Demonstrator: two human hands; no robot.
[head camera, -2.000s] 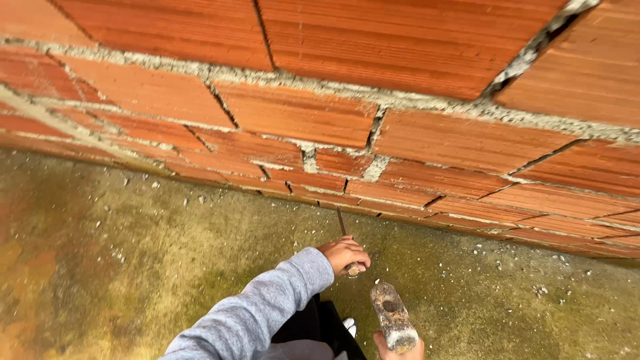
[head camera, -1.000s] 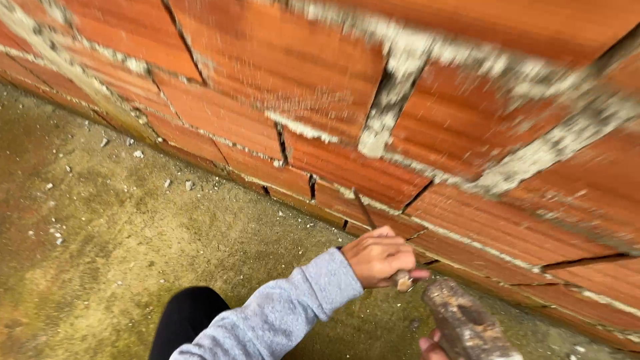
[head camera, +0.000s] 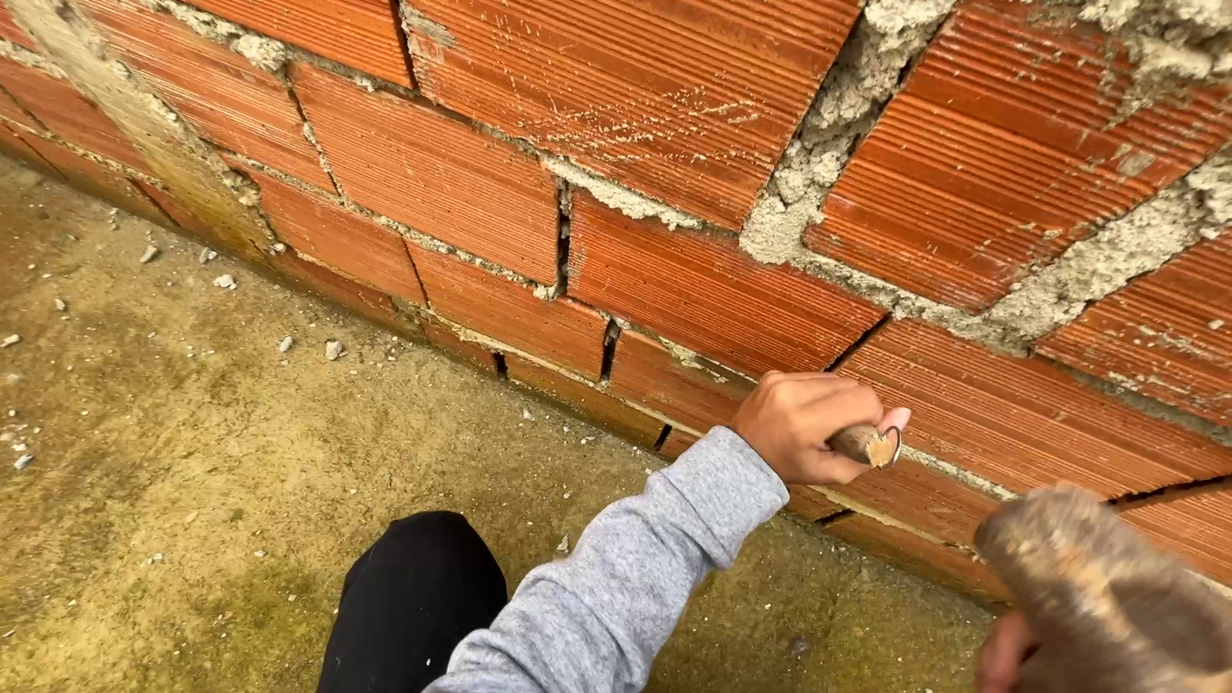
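My left hand (head camera: 808, 423), in a grey sleeve, is closed around a chisel handle (head camera: 864, 446) with a worn, wood-coloured butt end and a metal ring at it. The hand is close against the hollow clay brick wall (head camera: 712, 279); the tool's far end is hidden behind my fist. At the lower right, my right hand (head camera: 1006, 650) grips a hammer, mostly hidden by its worn, blurred head (head camera: 1107, 587). The hammer head is to the right of the chisel's butt end and apart from it. Rough grey mortar (head camera: 837, 125) fills the wider joints.
A concrete floor (head camera: 241, 452) with mossy stains meets the foot of the wall. Small mortar chips (head camera: 333, 349) lie scattered on it. A narrow concrete column (head camera: 144, 125) runs down the wall at the left. My knee (head camera: 419, 597), in black cloth, is at the bottom.
The view has shifted closer to the wall. Both hands still hold their tools; the left hand, lower and over the floor's edge two seconds ago, now appears in front of the lower bricks.
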